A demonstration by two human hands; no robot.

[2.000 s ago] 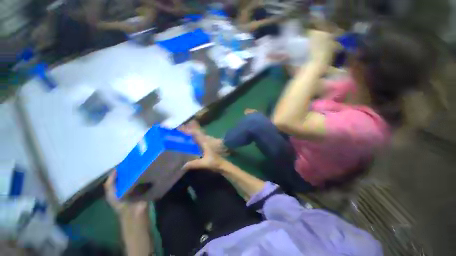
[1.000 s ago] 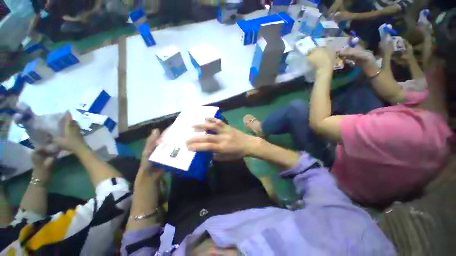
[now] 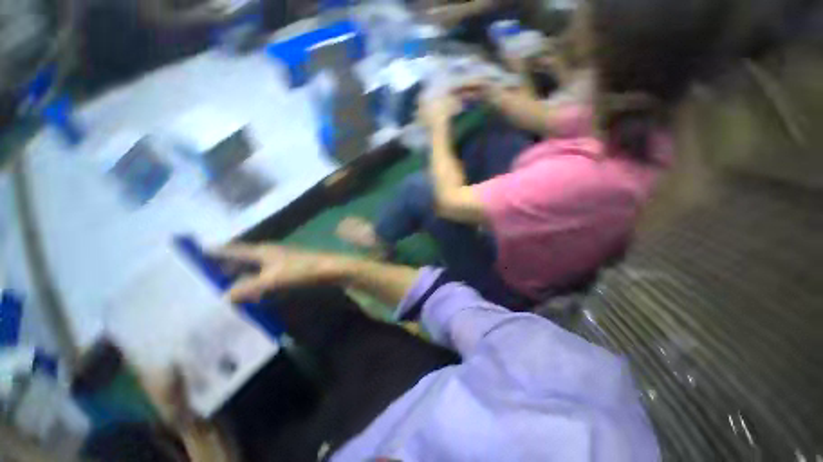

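A retail carton (image 3: 191, 329) is held over the lap with its white face up. A small dark mark shows near its lower right corner, and a blue side shows along its upper right edge. My left hand (image 3: 176, 397) grips its lower edge, blurred and partly cut off below. My right hand (image 3: 275, 271) holds the blue side, with thumb and fingers at the edge. Motion blur hides fine print, and the carton's underside is hidden.
Blurred open cartons (image 3: 230, 162) and a long blue carton (image 3: 316, 50) stand on the white table (image 3: 86, 207). A person in pink (image 3: 559, 212) sits at right. Plastic-covered brown stacks (image 3: 722, 298) lie behind. Green floor shows below the table.
The view has swung right, so the table and the carton sit further left. The carton's white face is still up, and both hands still hold it.
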